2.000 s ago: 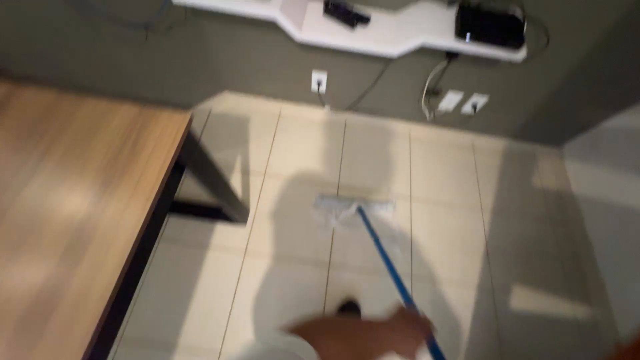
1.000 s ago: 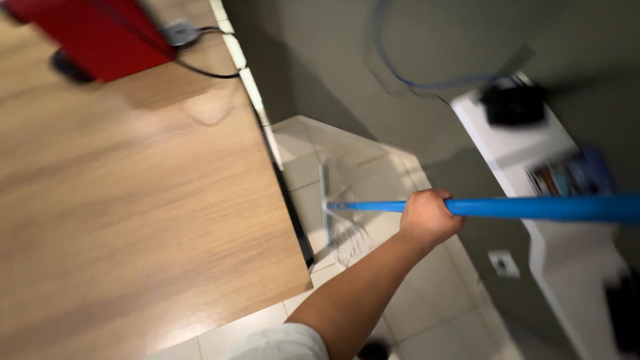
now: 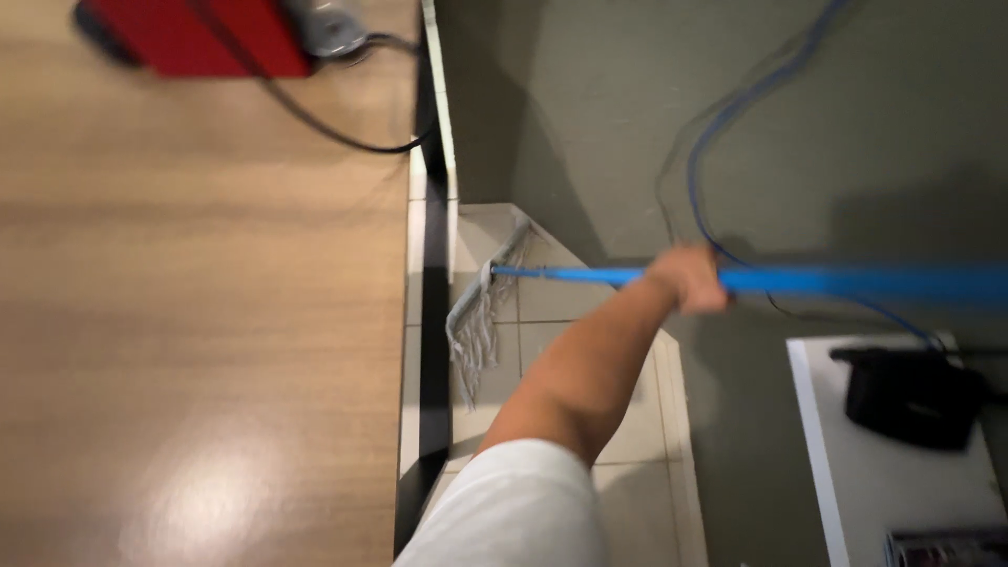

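Note:
My left hand (image 3: pixel 693 277) is closed around the blue pole (image 3: pixel 850 285) of a mop, with the white-sleeved arm reaching up from the bottom edge. The pole runs leftward to a mop head with grey-white string fringe (image 3: pixel 476 346), which lies slanted on the light floor tiles between the wooden table and the green-grey wall. To the right the pole leaves the view, blurred. My right hand is not in view.
The wooden table (image 3: pixel 236 315) fills the left, with a red object (image 3: pixel 228 39) and black cable on top. A blue cable (image 3: pixel 693 157) hangs along the wall. A white shelf (image 3: pixel 843 472) at lower right holds a black device (image 3: pixel 913 398).
The view has swung strongly toward the table side. The mop head has gone from the open tiles near the wall to the narrow floor strip beside the table. My left hand stays on the pole.

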